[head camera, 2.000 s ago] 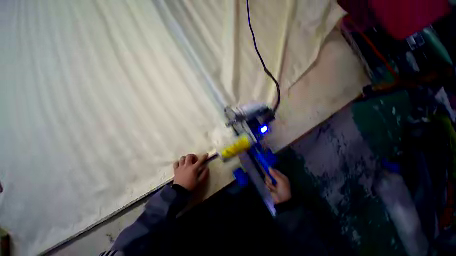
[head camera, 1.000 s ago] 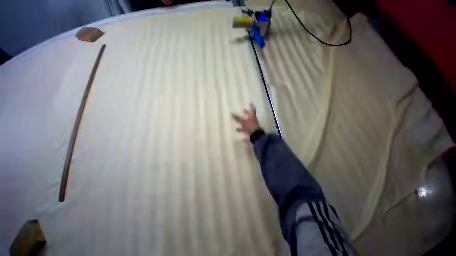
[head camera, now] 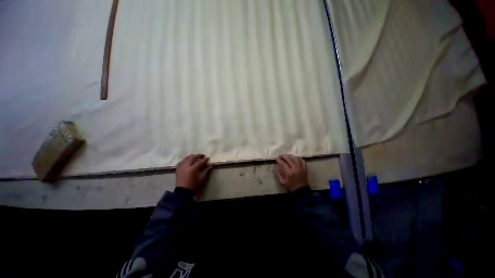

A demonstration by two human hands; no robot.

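The pale yellow fabric ply point(head camera: 233, 87) lies rippled over the lay, its near edge a dark line along the table side. My left hand point(head camera: 191, 174) rests with its fingertips on this fabric edge. My right hand point(head camera: 292, 172) rests on the same edge further right, thumb beside the fingers. Both hands are bare. Whether they pinch the fabric cannot be told. The end-cutter rail point(head camera: 351, 136) runs across the table right of my right hand, with blue end pieces at its near end. The cutting machine is out of view.
A cloth weight point(head camera: 57, 150) wrapped in shiny tape sits on the near edge at left. A wooden smoothing stick point(head camera: 107, 59) lies on the lay at upper left. Folded loose fabric point(head camera: 404, 70) lies right of the rail. The wooden table edge point(head camera: 239, 181) shows in front.
The view has shifted to the near table edge. My hand that reached over the fabric is gone from there; both hands are now at the near edge. The cutter, seen far along the rail, has left view.
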